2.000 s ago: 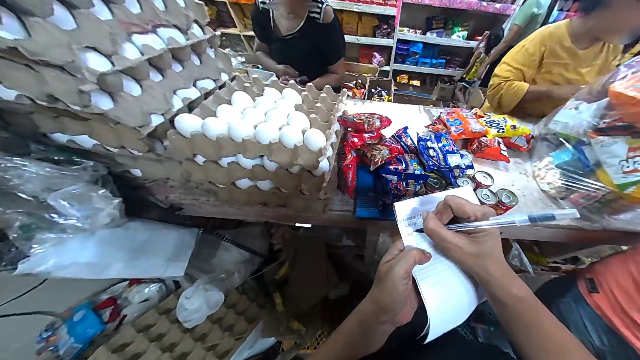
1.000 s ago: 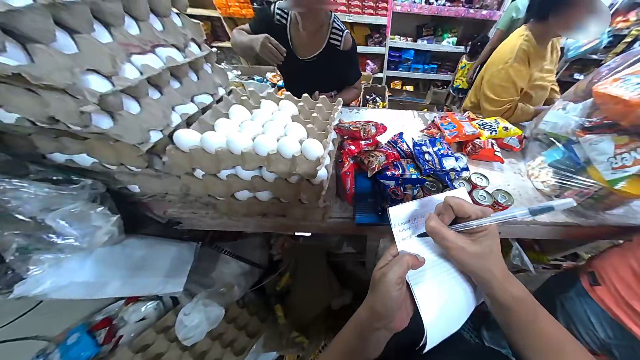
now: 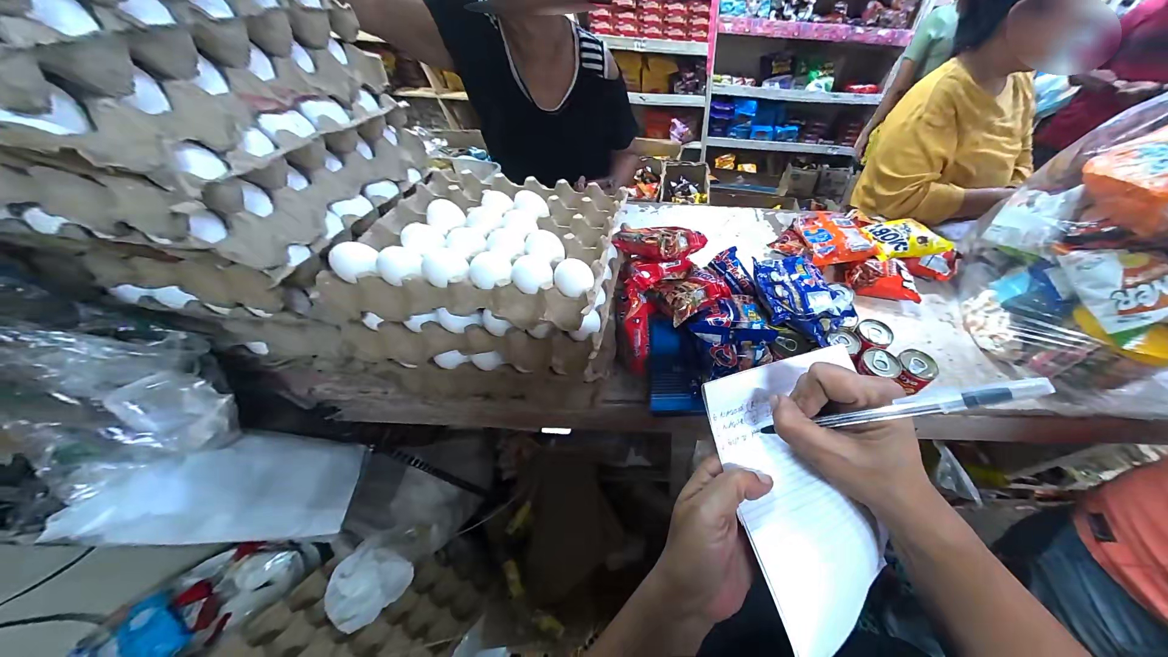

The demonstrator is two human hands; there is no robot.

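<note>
A narrow lined paper pad (image 3: 803, 538) tilts in front of the counter's edge, with a few handwritten lines near its top. My left hand (image 3: 716, 538) grips its left edge, thumb on the page. In my right hand (image 3: 853, 433) is a clear ballpoint pen (image 3: 949, 401), its tip on the written lines. Just beyond the pad lie blue snack packets (image 3: 798, 292), red packets (image 3: 662, 245) and several small cans (image 3: 881, 362). White eggs (image 3: 490, 270) sit in a cardboard egg tray (image 3: 456, 306) left of them.
Tall stacks of filled egg trays (image 3: 164, 182) stand at the left. A clear bag of snacks (image 3: 1077, 265) rests on the counter (image 3: 949, 310) at the right. A person in black (image 3: 547, 109) and one in yellow (image 3: 954, 137) are across the counter. Plastic bags (image 3: 119, 401) hang lower left.
The person in black has raised an arm toward the egg stacks at the left. My hands have stayed on the pad and pen.
</note>
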